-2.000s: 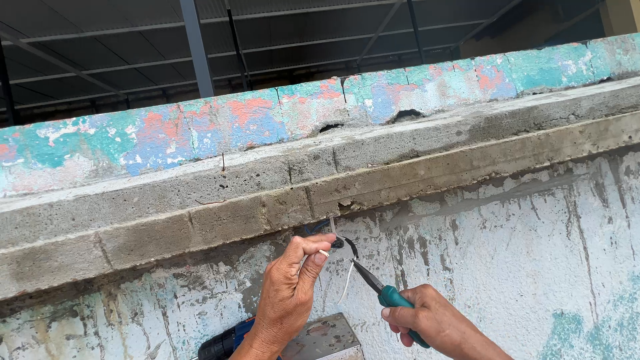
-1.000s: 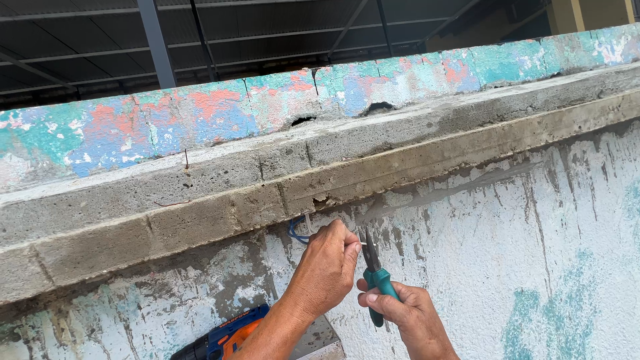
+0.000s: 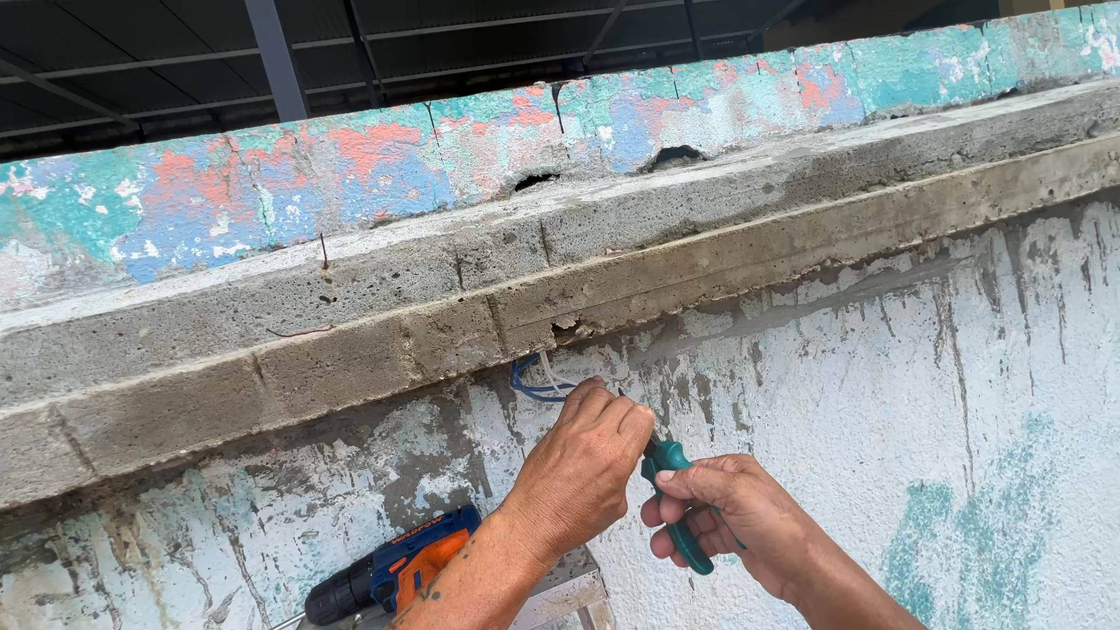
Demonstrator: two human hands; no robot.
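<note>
From under the concrete ledge come blue wires (image 3: 529, 388) and a white wire (image 3: 551, 372). My left hand (image 3: 582, 468) is closed on the wire ends just below the ledge; its fingers hide most of what they pinch. My right hand (image 3: 722, 512) holds pliers with teal handles (image 3: 687, 542), the handles somewhat apart. The jaws of the pliers point up beside my left fingertips, and their tips are largely hidden behind my left hand.
A blue and orange cordless drill (image 3: 407, 564) lies on a metal platform (image 3: 564, 591) at lower left. The concrete ledge (image 3: 455, 332) crosses above both hands, with the painted wall top (image 3: 376, 175) over it. A thin rusty wire (image 3: 325, 252) sticks out of the ledge.
The pliers, lower right of my left hand two seconds ago, are now close against its fingers. The white wire end that showed earlier is now hidden. The view has shifted somewhat.
</note>
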